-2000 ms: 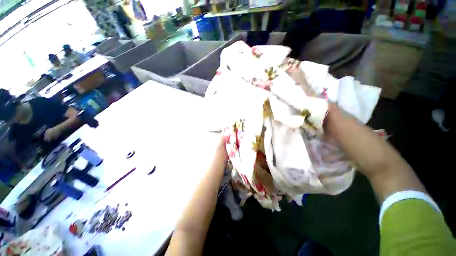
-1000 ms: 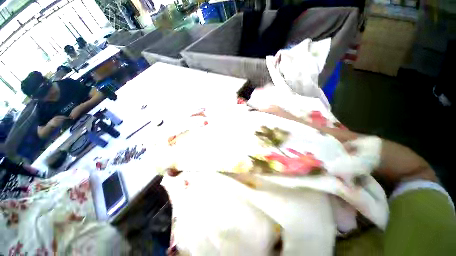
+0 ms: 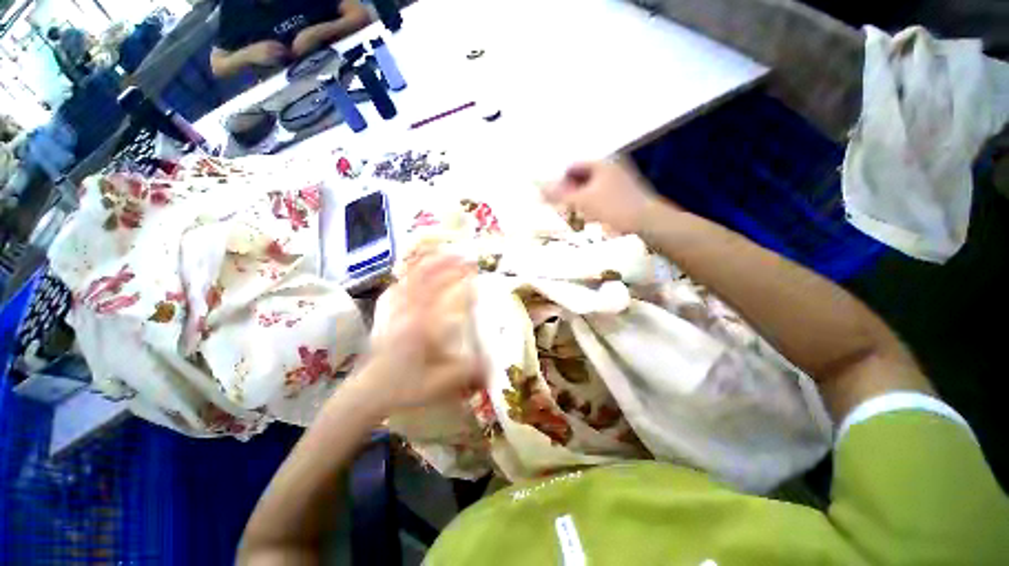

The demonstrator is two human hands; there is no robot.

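The cream garment with red flowers and olive-brown leaves (image 3: 664, 365) lies bunched on the lap against the lime-green top. My left hand (image 3: 432, 321) is blurred and lies over the garment's left part; its fingertips cannot be made out. My right hand (image 3: 603, 197) is at the garment's far edge, fingers bent, also blurred; whether it pinches the cloth cannot be told. No needle or thread can be seen.
A pile of the same floral cloth (image 3: 221, 287) hangs over the table edge at left. A smartphone (image 3: 367, 234), small dark buttons (image 3: 412, 166), a red stick (image 3: 443, 115) and dark cylinders (image 3: 374, 88) are on the white table (image 3: 553, 66). Pale cloth (image 3: 918, 133) hangs at right. A person sits beyond.
The view has turned down and left. The garment has come from held up in front to bunched on the lap. My left hand, hidden a second ago, now shows over it.
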